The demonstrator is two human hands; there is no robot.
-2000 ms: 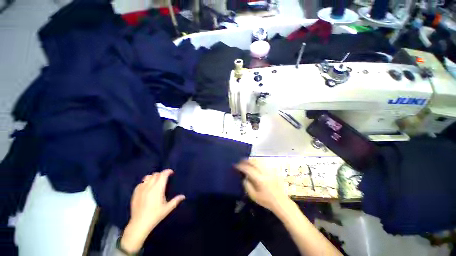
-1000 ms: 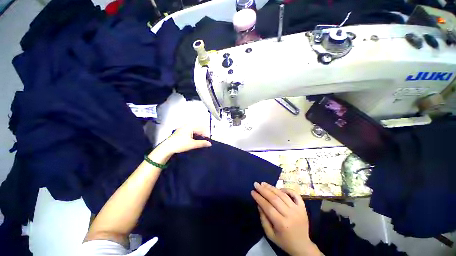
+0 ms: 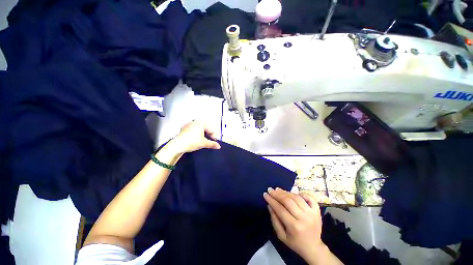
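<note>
A navy garment piece (image 3: 233, 173) lies at the front of the table, left of and below the presser foot (image 3: 260, 123). My left hand (image 3: 196, 138) pinches its upper left corner between thumb and fingers; a green beaded bracelet is on the wrist. My right hand (image 3: 296, 216) rests on its lower right edge, fingers together and slightly curled over the cloth. The cream-white JUKI sewing machine head (image 3: 332, 70) stands behind the piece. The cloth is not under the presser foot. The cloth's lower part hangs dark toward my lap.
A large heap of navy pieces (image 3: 67, 114) fills the left, with a white label (image 3: 147, 101) beside it. A smartphone (image 3: 363, 134) leans under the machine arm near thread snips (image 3: 306, 109). Stacked navy pieces (image 3: 430, 196) lie at right. A pink-capped bottle (image 3: 268, 11) stands behind the head.
My left hand has moved from the piece's left side up to its upper left corner and pinches it. My right hand has moved down and right. The camera view has come closer to the machine.
</note>
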